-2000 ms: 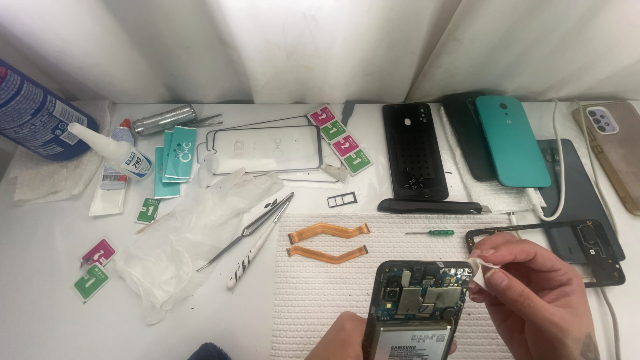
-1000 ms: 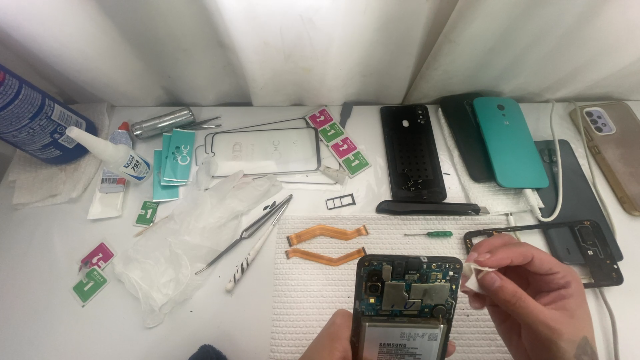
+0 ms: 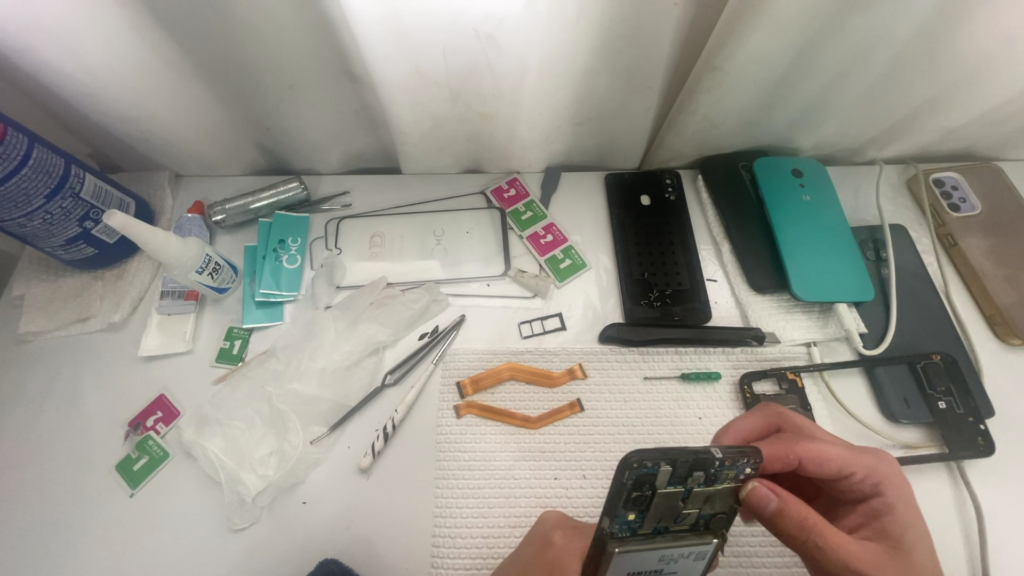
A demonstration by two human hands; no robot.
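My left hand point(image 3: 552, 548) grips the lower left side of an opened smartphone point(image 3: 680, 504), whose circuit board and silver Samsung battery point(image 3: 664, 558) are exposed; the phone's lower end is cut off by the view's edge. My right hand point(image 3: 832, 488) has its thumb and index finger at the phone's upper right corner. Whether a scrap of white cloth is still in those fingers cannot be told. Two orange flex cables point(image 3: 520, 380) and a small green screwdriver point(image 3: 684, 377) lie on the white textured towel point(image 3: 496, 480) beyond the phone. A black phone mid-frame point(image 3: 956, 408) lies behind my right hand.
Tweezers point(image 3: 392, 376), a white-handled tool point(image 3: 408, 404), a plastic glove point(image 3: 256, 432) and wipe packets point(image 3: 144, 462) lie left. Glass protectors point(image 3: 424, 244), a SIM tray point(image 3: 542, 326), a black back cover point(image 3: 658, 248) and a utility knife point(image 3: 684, 334) lie behind. Cabled phones point(image 3: 816, 232) are at right.
The phone has tilted, and my right fingertips have come from beside it to its upper right corner. The white piece seen in my right fingers earlier no longer shows.
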